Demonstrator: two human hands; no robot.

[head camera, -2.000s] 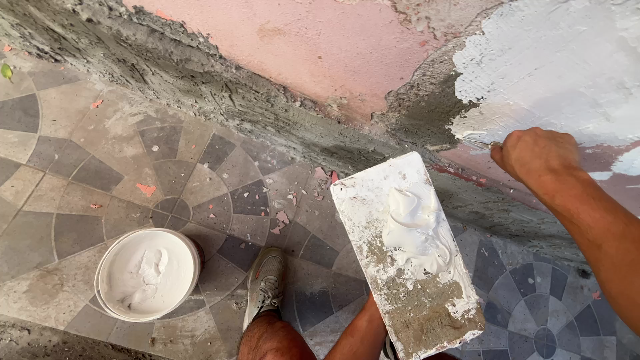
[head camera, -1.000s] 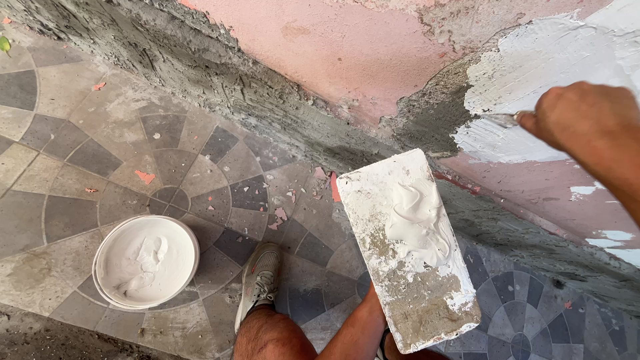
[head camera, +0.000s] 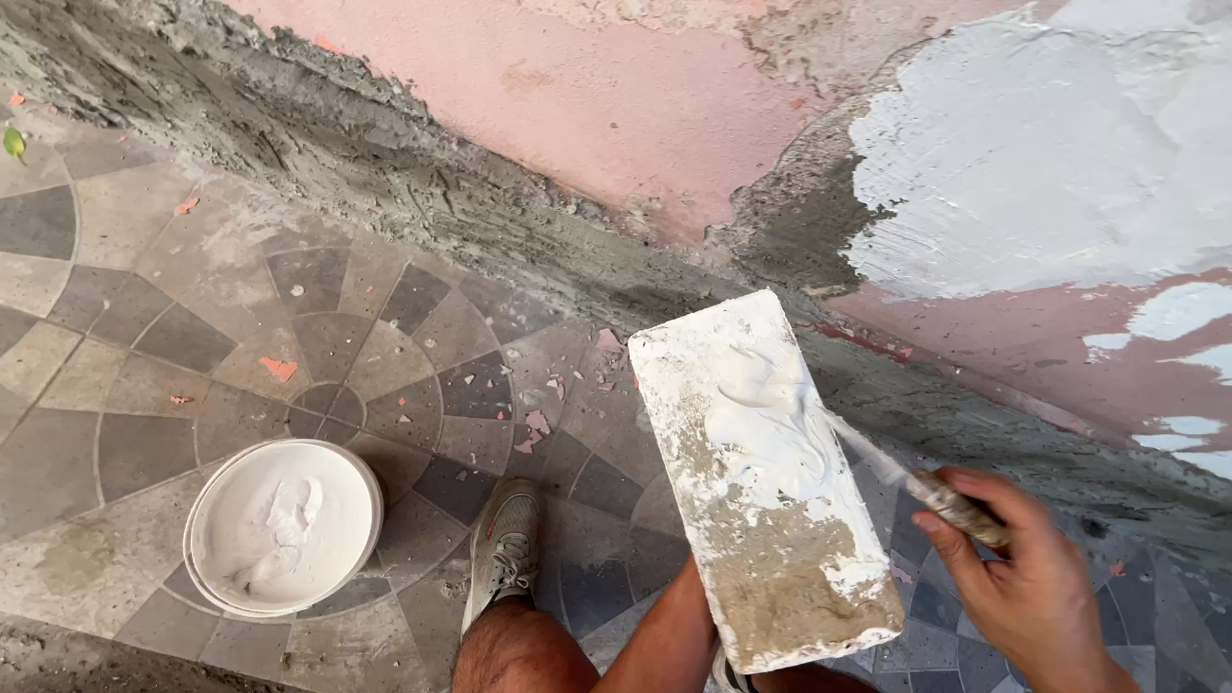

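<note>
My right hand grips the worn handle of a putty knife, whose coated blade reaches the right edge of a rectangular plasterer's hawk. A mound of white filler lies on the hawk's upper half; the lower half shows bare, stained surface. My left forearm runs up beneath the hawk, and the hand itself is hidden under it. At the upper right, the pink wall bears a broad patch of white filler beside bare grey render.
A round bucket of white filler stands on the patterned tile floor at the lower left, near my shoe. A rough cement strip follows the wall base. Paint flakes lie on the tiles.
My right hand, with the putty knife, has moved from the white patch on the wall down to the right side of the hawk.
</note>
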